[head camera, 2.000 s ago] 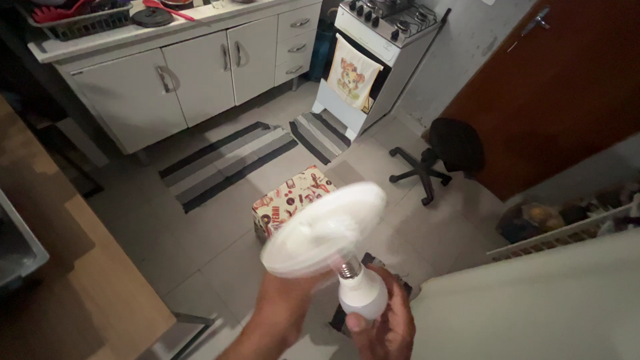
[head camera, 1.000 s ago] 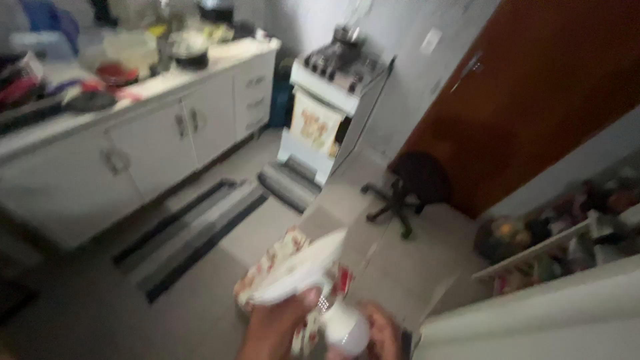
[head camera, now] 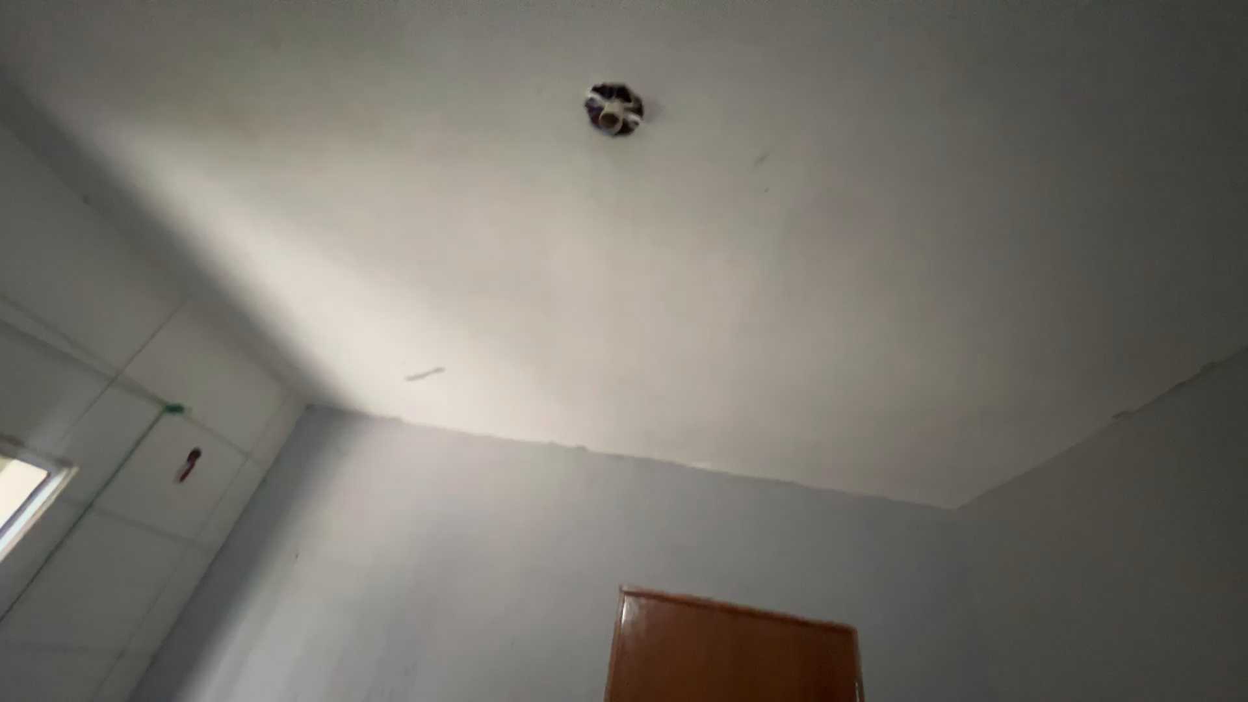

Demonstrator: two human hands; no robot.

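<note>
Neither of my hands shows in the head view at this moment, and the light bulb and white disc seen earlier are out of sight as well. A round dark opening (head camera: 629,91) is cut in the pale ceiling (head camera: 682,273), near the top middle of the view. Inside it sits a small light-coloured lamp socket (head camera: 611,119), with what look like wires around it; the details are blurred.
A brown wooden door (head camera: 736,648) rises at the bottom against a grey wall (head camera: 468,546). White tiles (head camera: 88,585) cover the left wall, with a green line and a small red-and-dark object (head camera: 188,465) on it. A bright window (head camera: 21,492) shows at the left edge.
The view has swung up from floor to ceiling. My hands, which held a white disc and a light bulb in the earlier frames, have left the view.
</note>
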